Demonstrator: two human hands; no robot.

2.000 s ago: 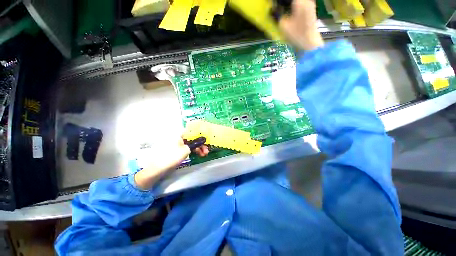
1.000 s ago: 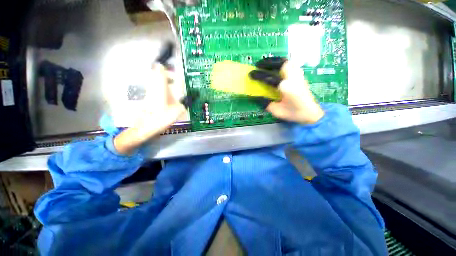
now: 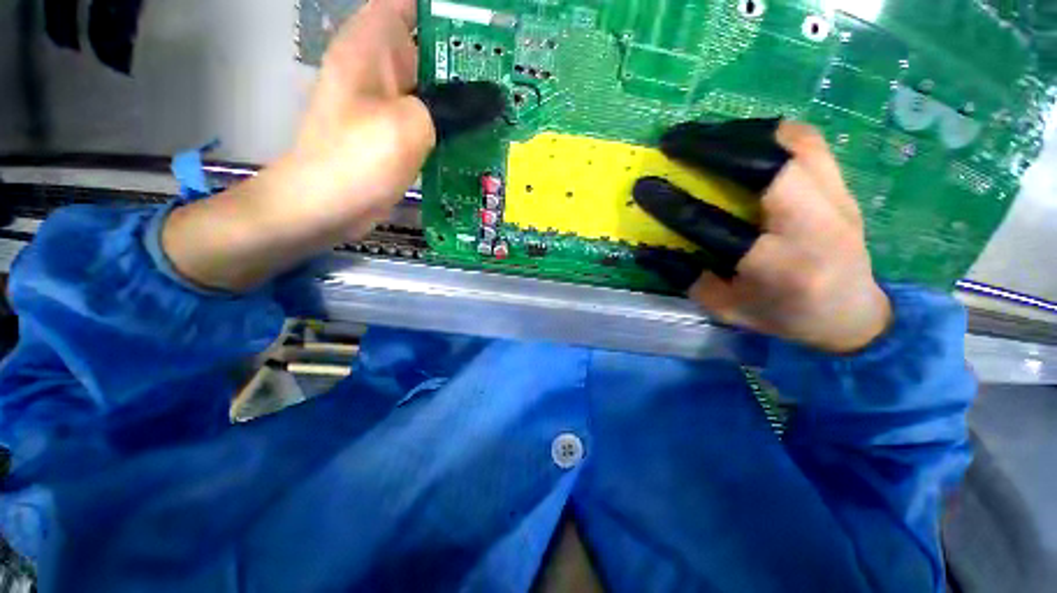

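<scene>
The green circuit board (image 3: 719,70) lies across the conveyor rails, its far part cut off by the top edge. A short wide yellow piece (image 3: 574,191) lies on the board near its close edge, beside small red-white components (image 3: 490,203). My right hand (image 3: 788,232), with black finger cots, has its fingertips on the yellow piece's right part; whether they grip or only press it cannot be told. My left hand (image 3: 359,139) is at the board's left edge, its black-covered thumb on the board's top; its other fingers are partly hidden.
The metal front rail (image 3: 522,310) runs between the board and my blue smock. Black finger-shaped items (image 3: 113,33) lie at the top left on the pale surface. A row of green edges (image 3: 763,400) shows below the rail at the right.
The view has come closer to the board. My right hand has brought the yellow piece down flat near the close edge. My left hand, earlier at the yellow piece, is now at the board's left edge.
</scene>
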